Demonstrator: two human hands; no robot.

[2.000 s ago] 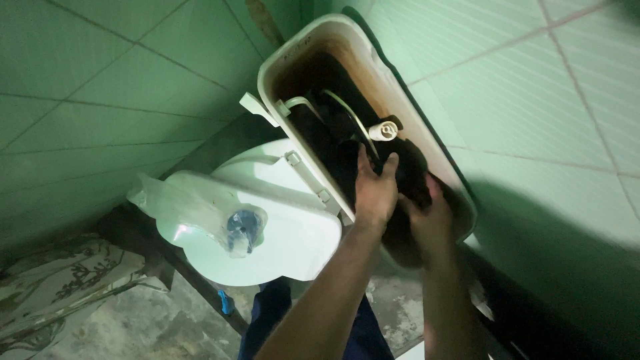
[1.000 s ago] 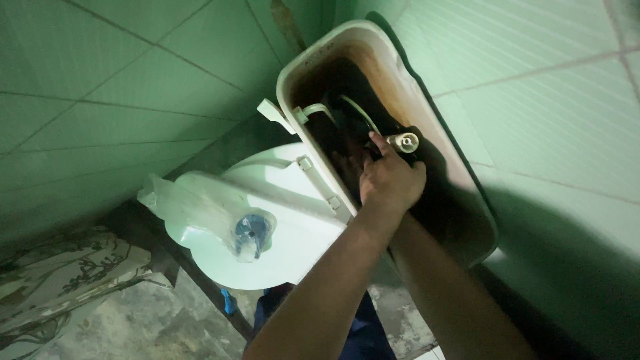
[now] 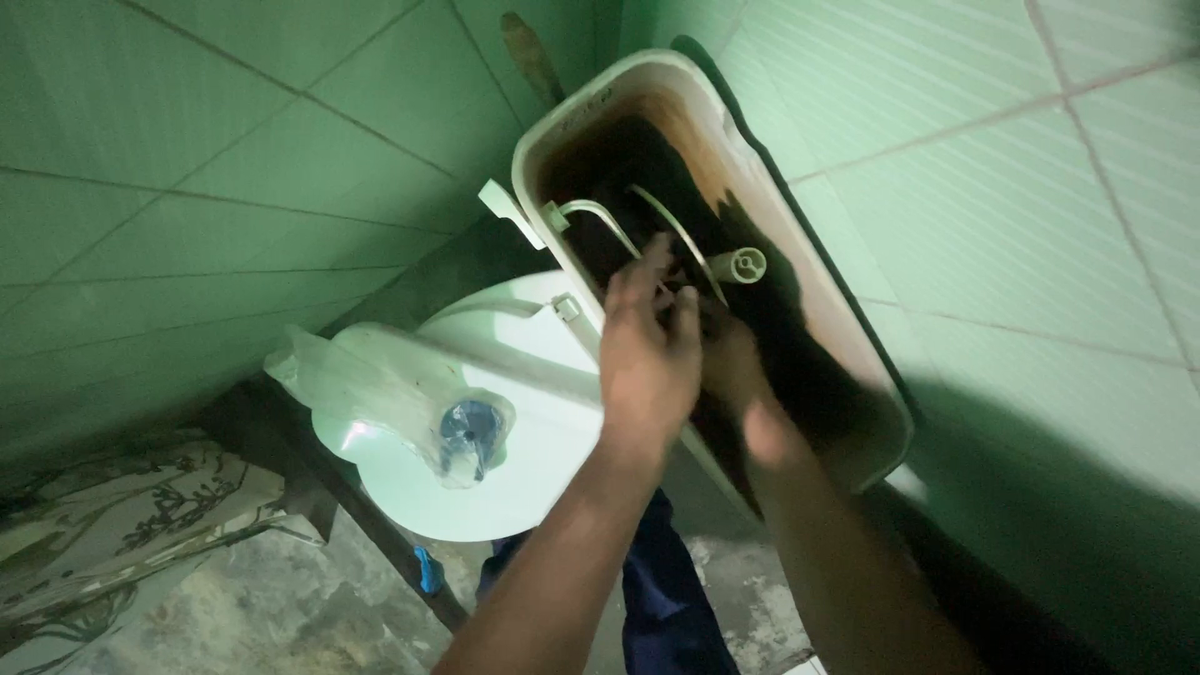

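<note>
Both my hands reach into an open toilet cistern (image 3: 816, 281) whose inner walls are stained brown. My left hand (image 3: 652, 342) is near the left rim, its fingers pointing down into the dark inside; what they touch is hard to make out. Lower and just to the right, my right hand (image 3: 731, 361) is partly hidden in shadow, fingertips out of sight. Beside the hands are a thin pale tube (image 3: 677, 228), a curved white lever arm (image 3: 595, 210) and the round top of the overflow tube (image 3: 747, 265). The white flush handle (image 3: 509, 214) sits outside the left rim.
On the closed white toilet lid (image 3: 403, 506) lies a clear plastic bag (image 3: 384, 389) with a blue round part (image 3: 472, 429) in it. A wooden handle (image 3: 528, 56) leans behind the cistern. Tiled walls (image 3: 984, 187) enclose both sides, and patterned fabric (image 3: 159, 525) lies lower left.
Two seconds ago my hands were apart inside the cistern; now they are close together near its left side. The right hand has moved left, towards the other hand.
</note>
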